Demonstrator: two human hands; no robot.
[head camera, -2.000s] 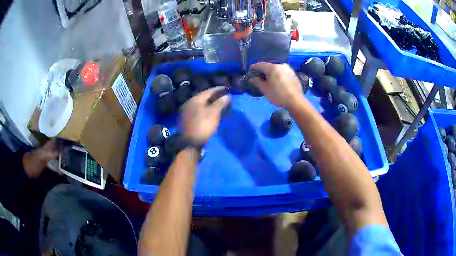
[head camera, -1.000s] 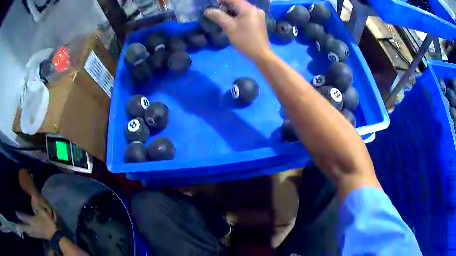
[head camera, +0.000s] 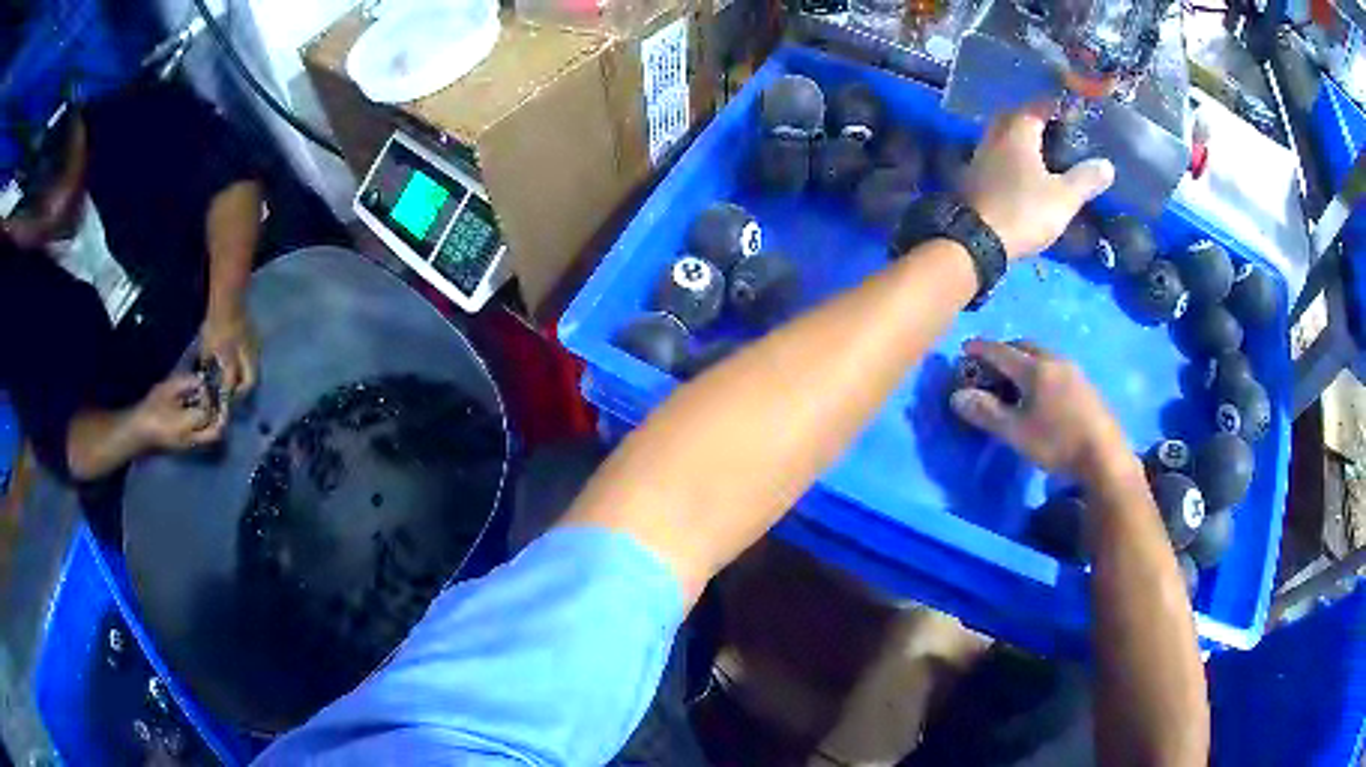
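Note:
My left hand, with a black wristband, is raised at the tray's far edge. Its fingers and thumb are around a black ball just below the machine head. My right hand is low over the middle of the blue tray, with its fingertips on another black ball, partly hidden by the fingers. Several black balls, some with a white number mark, lie along the tray's left side, far side and right side.
A person's hands hold a small dark piece over the black tub at left. A scale with a green display and a cardboard box stand left of the tray. A blue tote of balls is at lower left.
The view has turned left, showing more of the tub and the other person. My left hand has come back into view at the machine head. My right hand has moved from there down to a ball mid-tray.

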